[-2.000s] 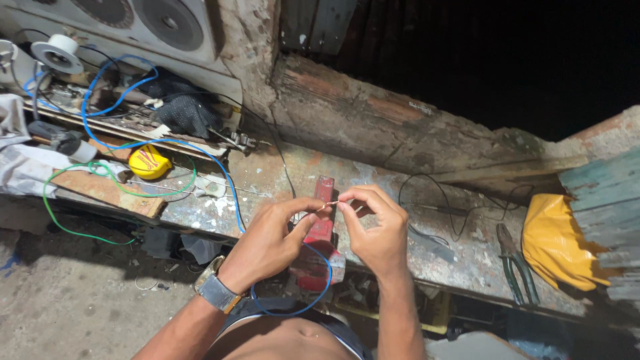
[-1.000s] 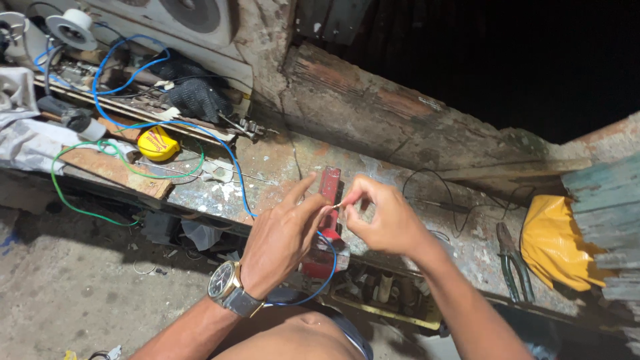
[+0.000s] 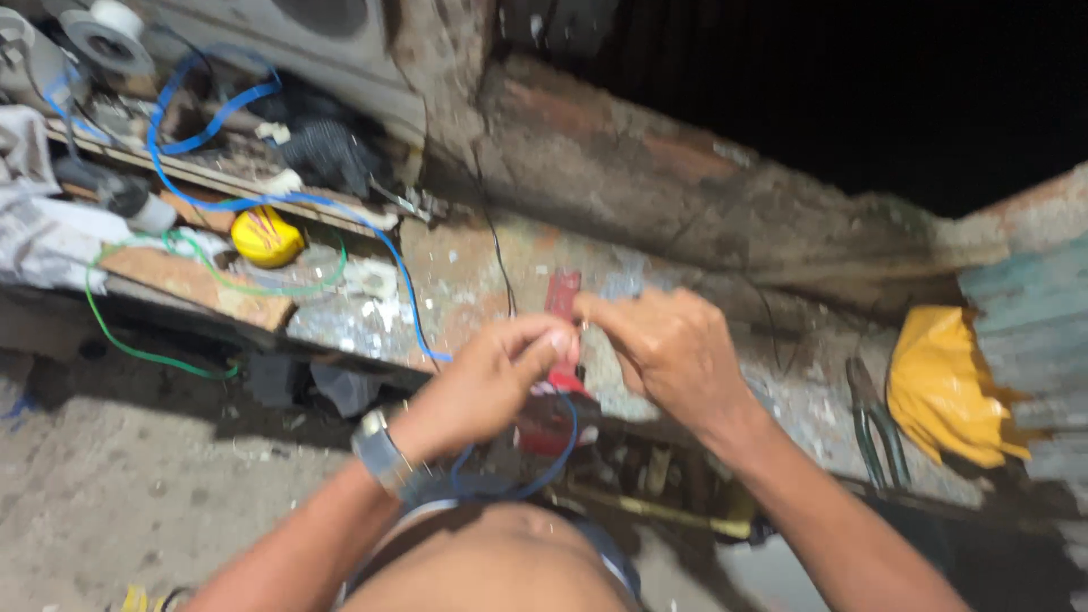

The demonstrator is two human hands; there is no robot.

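Over the bench's front edge, my left hand (image 3: 518, 365), with a wristwatch (image 3: 380, 446) on its wrist, pinches the end of a blue wire (image 3: 571, 433) between thumb and fingers. The wire loops down in front of my body. My right hand (image 3: 671, 340) is curled close beside the left fingertips; blur hides whether it grips the bare wire end. Behind and below the fingers is a red metal vise or clamp (image 3: 563, 293) on the bench.
Pliers with dark handles (image 3: 875, 425) and a yellow bag (image 3: 943, 391) lie at the right. A yellow tape measure (image 3: 266, 237), a green wire (image 3: 127, 340), a board (image 3: 204, 285) and a cluttered shelf (image 3: 229, 183) are at the left. A rough wall (image 3: 629, 161) runs behind.
My right hand has turned from a fingertip pinch at the wire end to a curled pose with its back up. My left hand still pinches near the wire end.
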